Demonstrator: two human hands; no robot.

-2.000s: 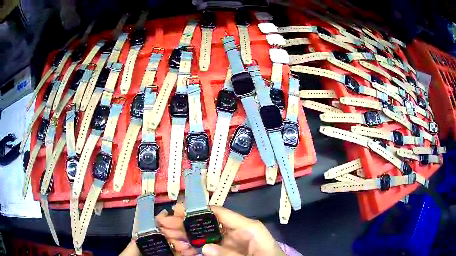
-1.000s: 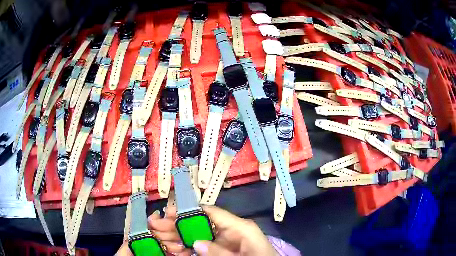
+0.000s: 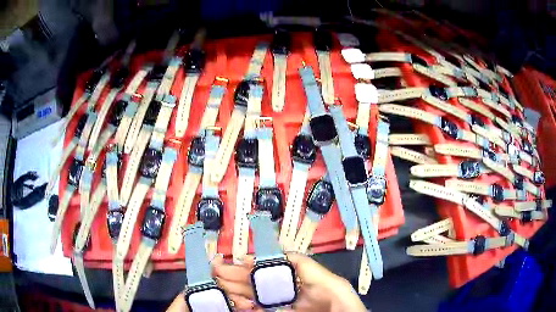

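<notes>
Two smartwatches with grey-blue straps are held side by side at the bottom centre, face up. The left smartwatch (image 3: 208, 299) and the right smartwatch (image 3: 274, 283) both show plain white screens. My left hand (image 3: 178, 303) holds the left one and is mostly cut off by the bottom edge. My right hand (image 3: 323, 283) holds the right one, its fingers close beside the left hand's. Behind them, many watches lie face down on a red-orange tray (image 3: 228, 68). Two watches (image 3: 324, 129) lie face up across the others at the tray's right part.
A second red-orange tray (image 3: 466, 268) full of watches stands at the right, with a blue object (image 3: 518, 283) below it. White square pieces (image 3: 366, 92) lie between the trays. A white paper sheet (image 3: 30, 241) with a curled black strap (image 3: 27, 190) lies at the left.
The two held screens went from dark menus to green, and now to white. The view has shifted, so the trays appear lower and farther right. Both hands still hold the watches.
</notes>
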